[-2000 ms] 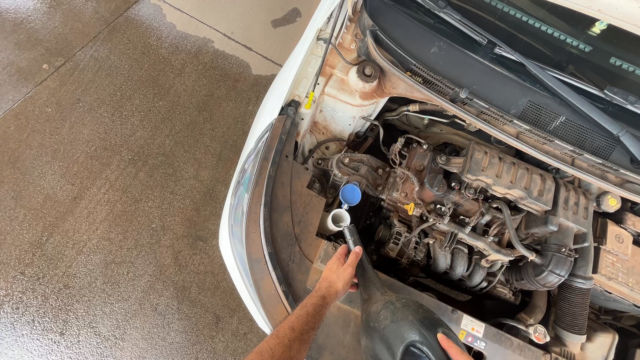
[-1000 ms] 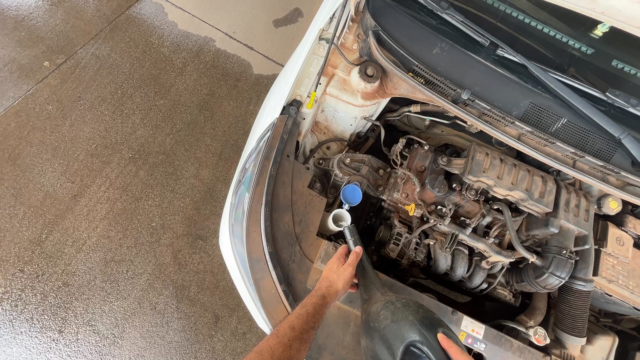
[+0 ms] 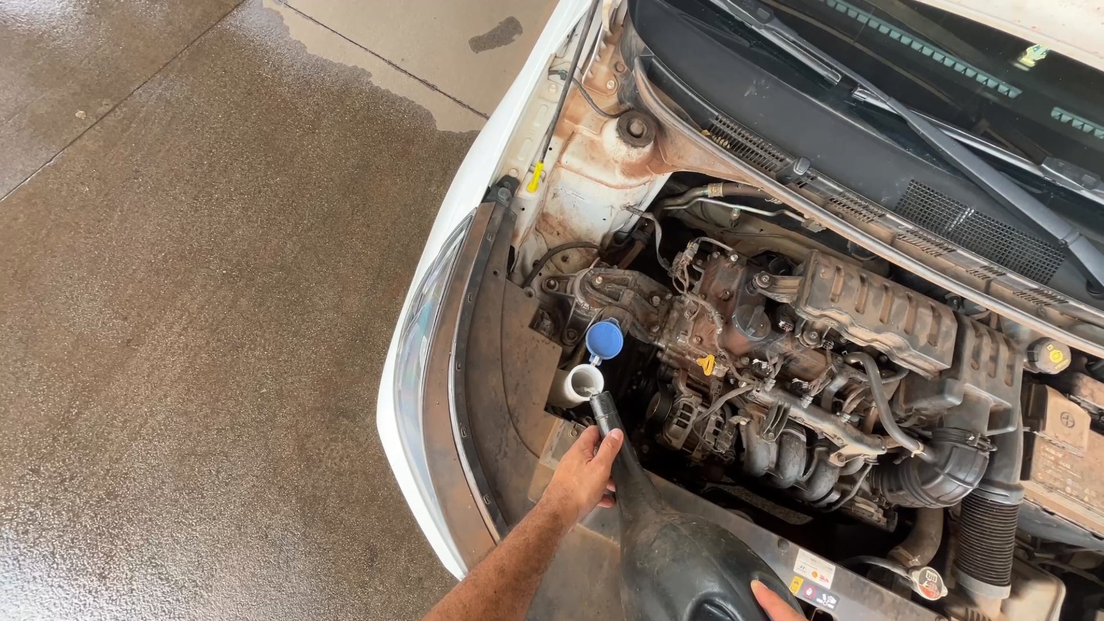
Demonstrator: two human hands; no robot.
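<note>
My left hand (image 3: 586,470) grips the neck of a black plastic jug (image 3: 681,552) at the lower middle of the view. The jug's spout tip touches or sits just at the rim of a white filler neck (image 3: 582,385), whose blue cap (image 3: 605,340) stands flipped up behind it. At the bottom edge only part of my right hand (image 3: 774,601) shows, with a finger against the body of the jug; the rest is out of frame. Whether liquid is flowing from the spout cannot be made out.
The dusty engine (image 3: 776,345) fills the bay, with a yellow dipstick handle (image 3: 707,364) near its middle. A radiator cap (image 3: 928,583) is at the lower right. The headlight (image 3: 431,319) and white fender border the left, beside a wet concrete floor (image 3: 241,302). Wipers (image 3: 975,159) lie above.
</note>
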